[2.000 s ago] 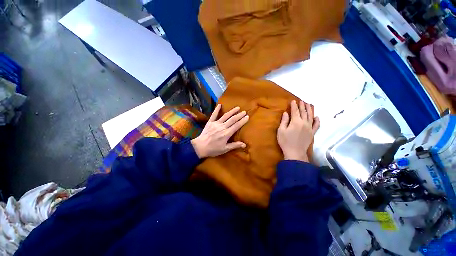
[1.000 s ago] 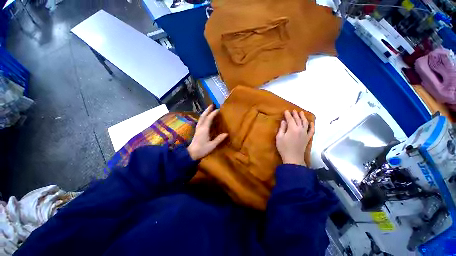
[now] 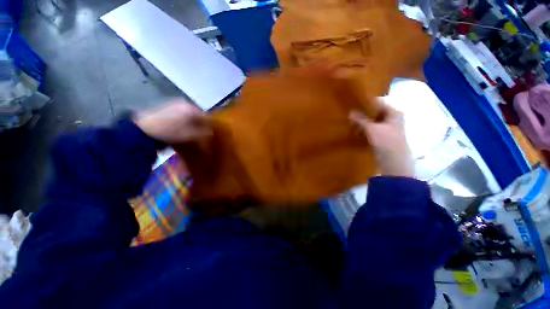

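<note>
A rust-brown garment panel (image 3: 301, 139) is held up in front of me, blurred by motion. My left hand (image 3: 178, 122) grips its left side, and the cloth bunches there. My right hand (image 3: 386, 133) grips its upper right edge between thumb and fingers. Plaid fabric (image 3: 161, 202) hangs below my left forearm. A brown panel stack (image 3: 338, 45) with a folded pocket-like shape on top lies on the table beyond the held panel and is partly hidden by it.
The white table (image 3: 422, 114) shows right of the held panel. The overlock machine (image 3: 518, 217) with "JACK" lettering stands at the right. A narrow white table (image 3: 175, 54) stands at the upper left. A pink fabric bundle (image 3: 535, 114) lies at the far right. Pale cloth (image 3: 15, 241) lies lower left.
The panel was lying under my flat hands and is now lifted and spread between them. My left hand has moved left and my right hand slightly right; both now grip cloth.
</note>
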